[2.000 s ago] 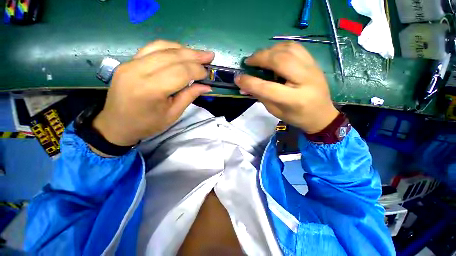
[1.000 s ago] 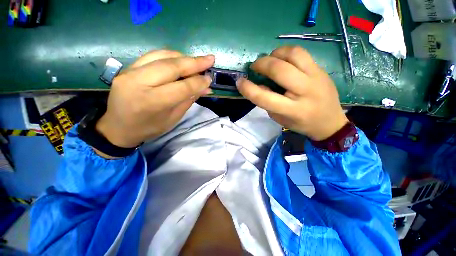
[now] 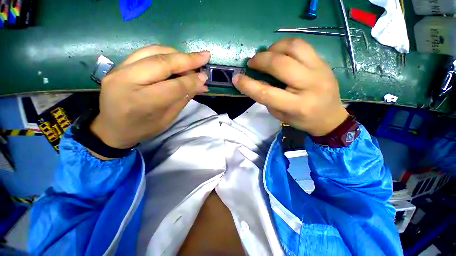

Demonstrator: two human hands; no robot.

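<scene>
The small black device (image 3: pixel 221 75) is held level at the front edge of the green mat, its dark, unlit screen facing up. My left hand (image 3: pixel 150 90) grips its left end between thumb and fingertips. My right hand (image 3: pixel 295 87) holds its right end, with the thumb beside the screen and the index finger at the far edge. Both hands are bare. The fingers hide both ends of the device. A small clear and silver rectangle, perhaps a screen cover (image 3: pixel 103 67), lies on the mat beside my left hand.
On the green mat (image 3: pixel 175 30) lie a blue pick (image 3: pixel 134 7), tweezers (image 3: pixel 310 31), a long metal rod (image 3: pixel 348 42), a blue screwdriver (image 3: pixel 312 8), a red piece (image 3: pixel 363 16) and white cloth (image 3: pixel 392 27). Whitish bottles (image 3: pixel 434 35) stand right. Black boxes (image 3: pixel 19 12) lie far left.
The orange-gold strip seen beside the screen two seconds ago no longer shows; the screen now lies flat within the black frame. Both hands keep hold, with small finger shifts. The view has shifted slightly.
</scene>
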